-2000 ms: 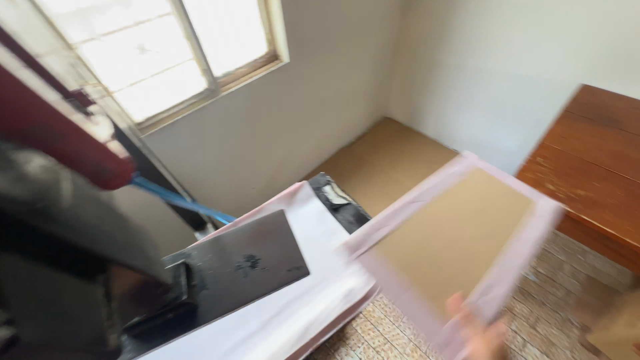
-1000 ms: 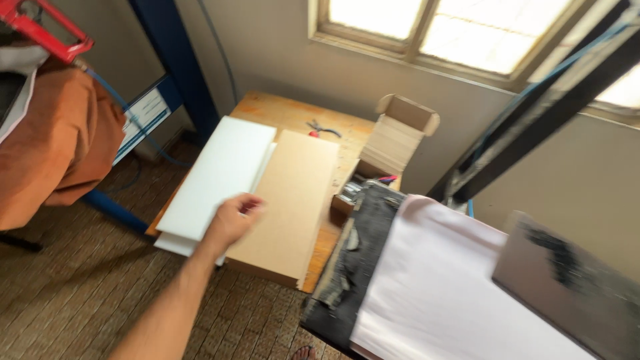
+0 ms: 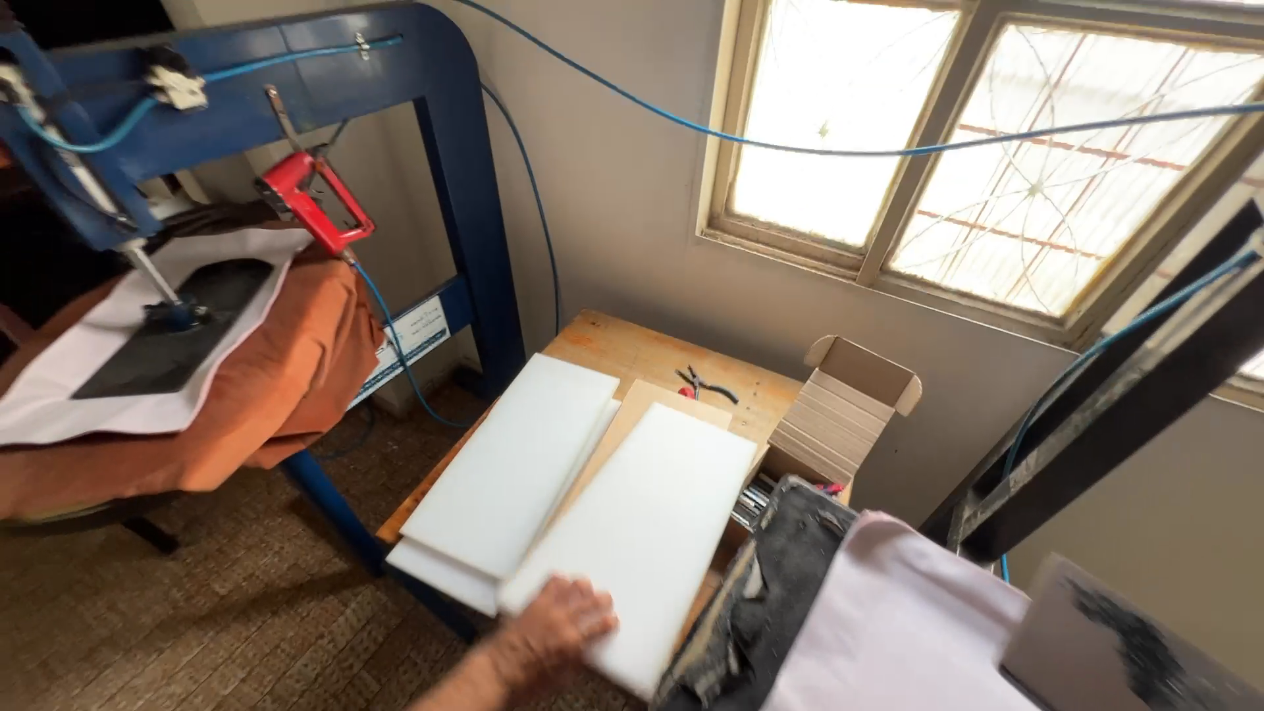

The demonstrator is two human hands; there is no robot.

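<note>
In the head view, my left hand (image 3: 561, 624) is at the near edge of a white rectangular panel (image 3: 657, 523), its fingers curled over the edge; the thumb is hidden. That panel lies slanted over tan boards (image 3: 632, 420). Just to the left, another white panel (image 3: 523, 459) rests on a further white one (image 3: 449, 573), both at the side of a wooden table (image 3: 632, 341). My right hand is not in view.
Pliers (image 3: 706, 383) lie at the table's back beside an open cardboard box (image 3: 834, 420). A padded black platen with white cloth (image 3: 889, 622) juts in at lower right. A blue press frame (image 3: 459, 197) and orange cloth (image 3: 326, 346) stand left.
A white panel now covers much of the tan board that showed bare one second ago. My left hand has gone from over that board to the panel's near edge. The view has swung widely.
</note>
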